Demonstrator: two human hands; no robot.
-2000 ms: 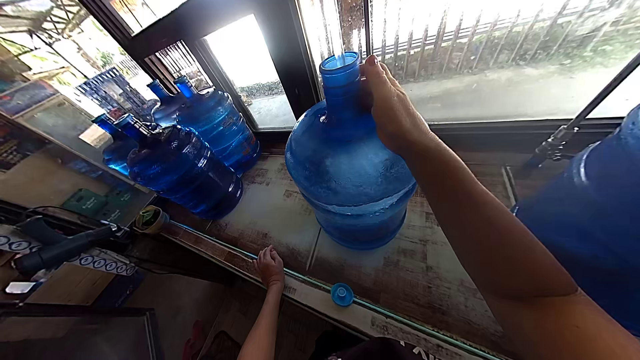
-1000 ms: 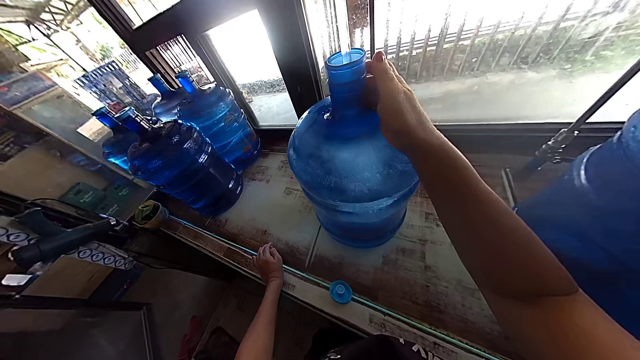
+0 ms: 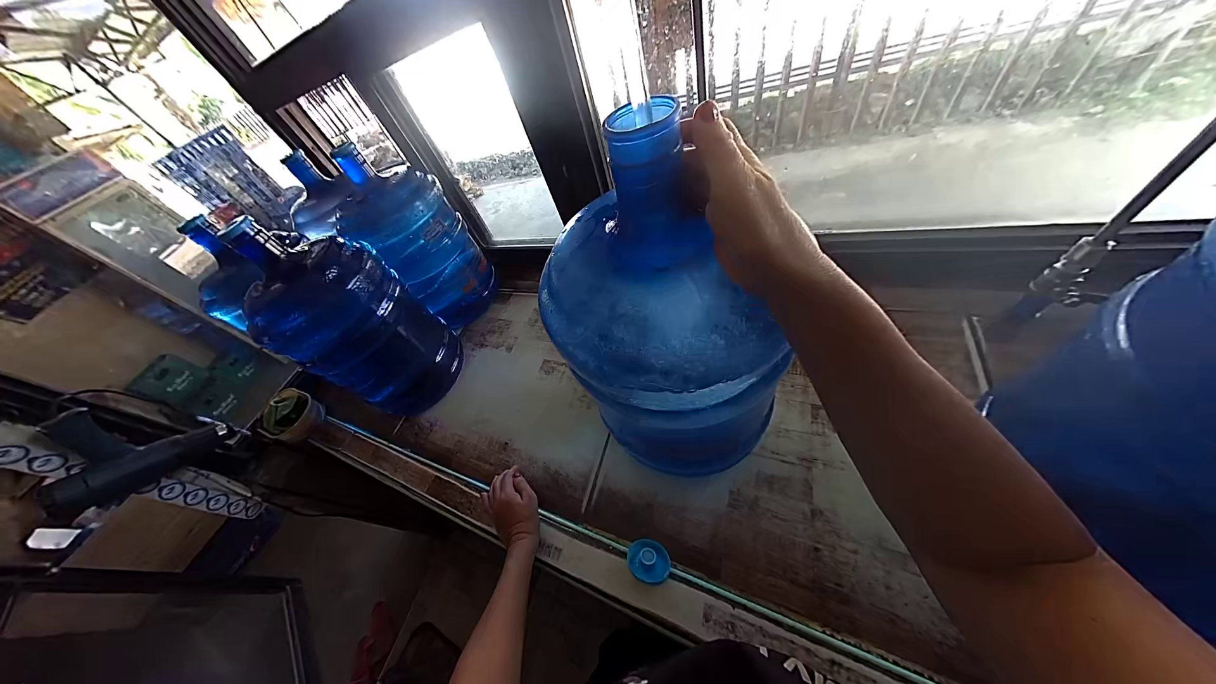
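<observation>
A large blue plastic water jug (image 3: 665,323) stands upright on the wood-patterned counter, its neck uncapped. A stream of water runs down into the mouth from above; the spout is out of view. Foamy water shows inside the jug. My right hand (image 3: 750,204) is at the side of the neck, thumb near the rim; its fingers behind the neck are partly hidden. My left hand (image 3: 513,503) rests on the counter's front edge with fingers loosely curled, and holds nothing that I can see. Just right of it, a blue cap (image 3: 649,561) lies on the edge.
Several blue water jugs (image 3: 347,318) stand at the left of the counter (image 3: 532,408). Another big blue jug (image 3: 1121,408) is at the far right. A heat gun or similar tool (image 3: 133,465) and a roll of tape (image 3: 290,414) are at the left. Windows line the back.
</observation>
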